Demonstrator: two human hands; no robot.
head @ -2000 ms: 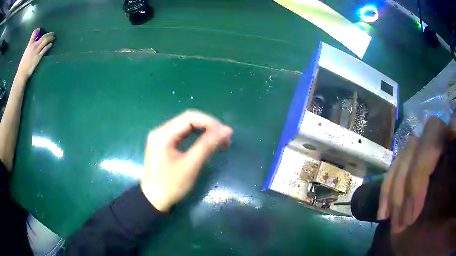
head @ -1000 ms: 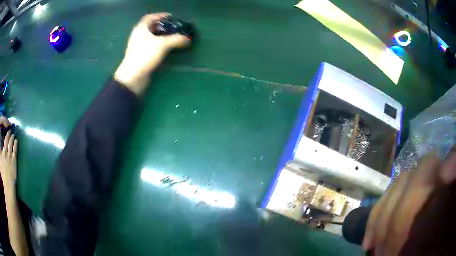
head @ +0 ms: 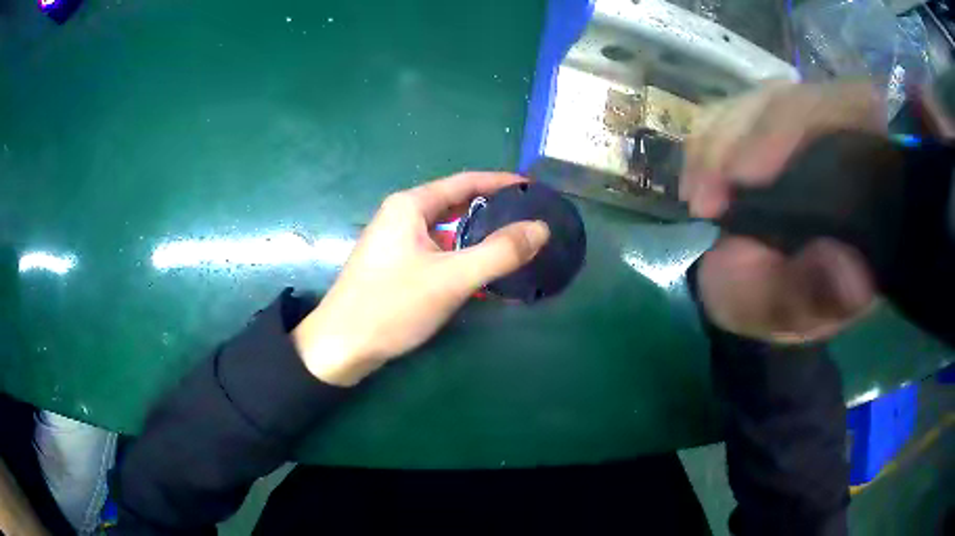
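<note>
My left hand [head: 408, 272] holds a round black light-up unit [head: 555, 246] above the table near its front edge. The flat black cover faces up, with the thumb on it, and red and white light shows at its left side. My right hand [head: 785, 209], blurred, holds the black electric screwdriver [head: 827, 199] to the right of the unit. The screwdriver's tip is hard to make out; the tool is apart from the unit. The screw feeder [head: 581, 110] stands just behind, partly hidden by my right hand.
A clear plastic bag [head: 864, 47] lies at the top right beyond the feeder. A purple glowing unit [head: 58, 8] is at the top left edge. A blue stool [head: 882, 434] stands below the table's right front edge. Part of a person [head: 73, 461] shows at the lower left.
My left hand has brought the black unit from the far side of the table to near its front edge. My right hand has moved the screwdriver away from the feeder's pick-up block. The view has tilted down.
</note>
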